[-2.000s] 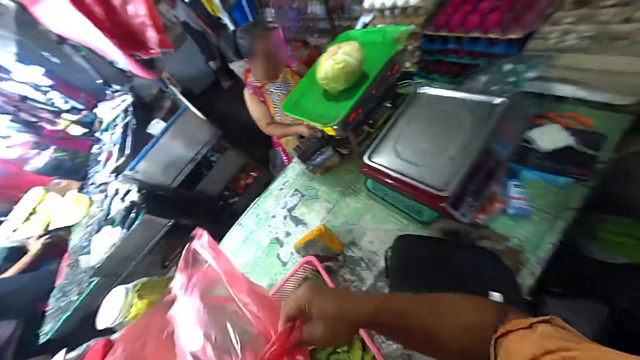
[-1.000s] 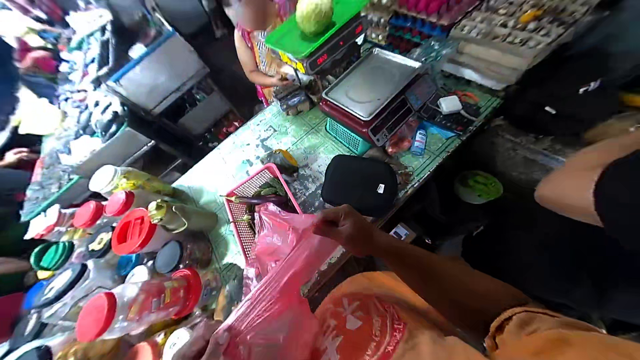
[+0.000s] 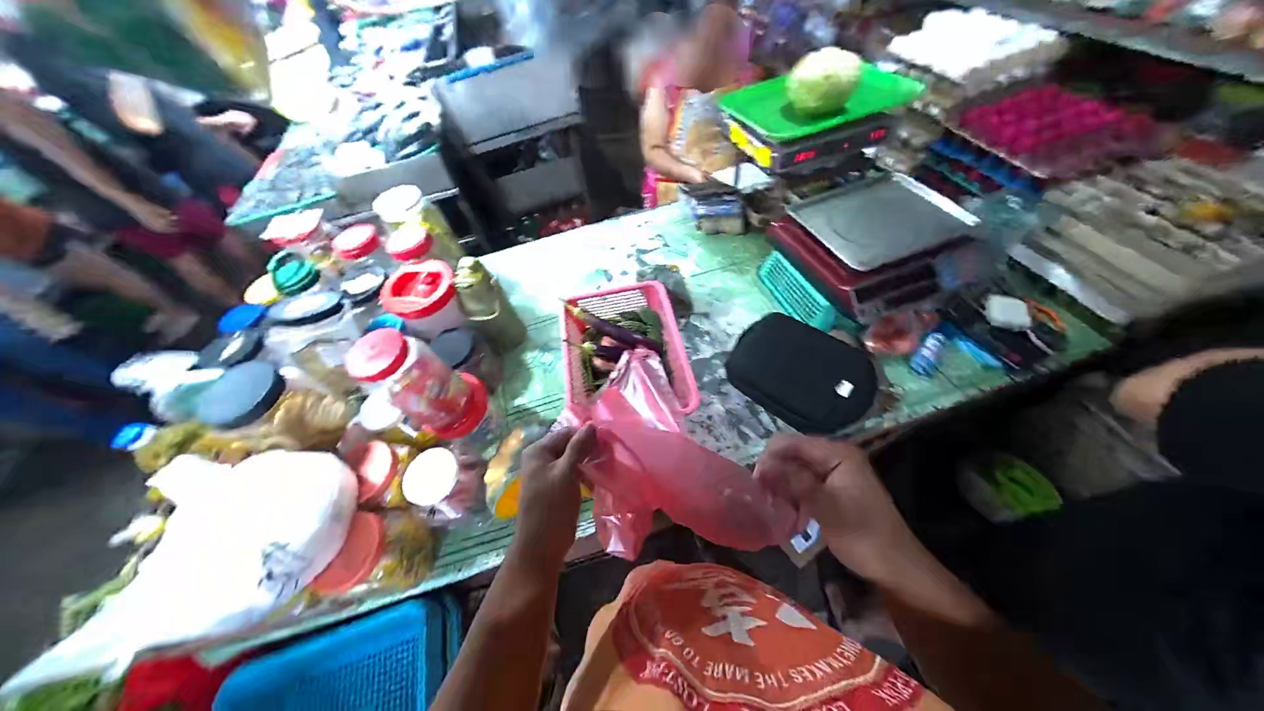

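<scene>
A thin pink plastic bag (image 3: pixel 681 474) is stretched between my two hands at the counter's near edge. My left hand (image 3: pixel 555 479) pinches its left side, and my right hand (image 3: pixel 825 494) grips its right end. Just beyond the bag, a pink plastic basket (image 3: pixel 691 380) holds purple eggplants (image 3: pixel 617 328) and green vegetables. Part of the bag overlaps the basket's near end. To the basket's right lies a black zippered case (image 3: pixel 802 373).
Lidded plastic jars (image 3: pixel 420 291) crowd the counter's left part. At the back right stand a scale with a metal tray (image 3: pixel 882 219) and a scale with a green tray (image 3: pixel 889 89) bearing a cabbage (image 3: pixel 825 81). A person (image 3: pixel 691 118) is behind the counter; egg trays (image 3: pixel 1052 123) stand beyond.
Both hands now spread the pink bag in front of the basket; a second ago it hung lower left from my right hand. The view has swung noticeably.
</scene>
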